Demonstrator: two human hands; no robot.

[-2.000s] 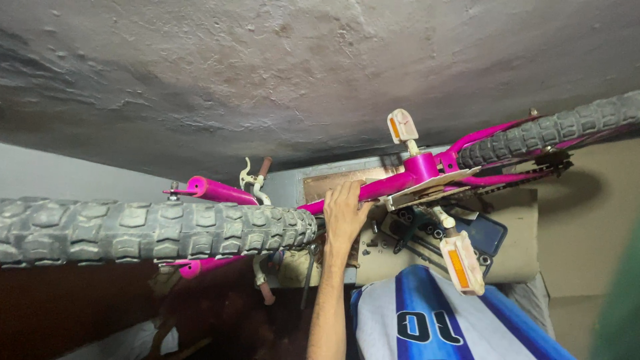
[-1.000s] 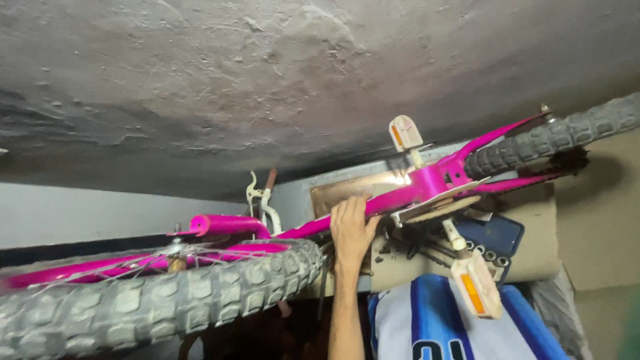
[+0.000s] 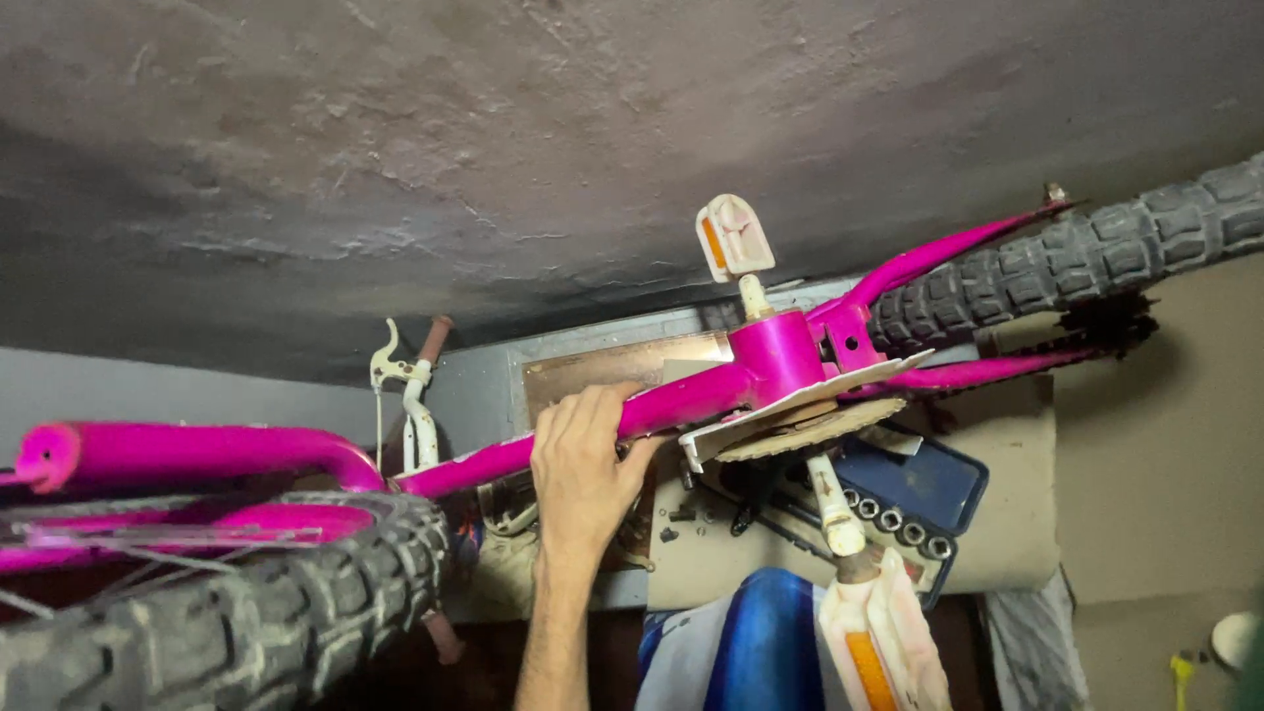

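My left hand (image 3: 588, 474) is wrapped around the pink frame tube (image 3: 691, 397) of a bicycle that stands upside down, its thumb on the near side. My right hand is not in view. Right of my left hand are the bottom bracket shell (image 3: 780, 357), the chainring (image 3: 815, 431) and the crank arm (image 3: 835, 504). One white pedal (image 3: 736, 237) is beyond the frame, the other (image 3: 879, 642) close to the camera. The knobby front tyre (image 3: 247, 612) fills the lower left; the rear tyre (image 3: 1076, 252) reaches out at the right.
A rough grey wall (image 3: 592, 148) runs along the far side. Below the frame, an open blue socket set case (image 3: 918, 479) and small loose parts (image 3: 681, 515) lie on a beige surface (image 3: 1007, 513). The white handlebar (image 3: 420, 425) with its brake lever is at the left.
The front wheel has turned sideways from its earlier straight line, and the pink fork has swung with it. My left hand stays on the frame tube.
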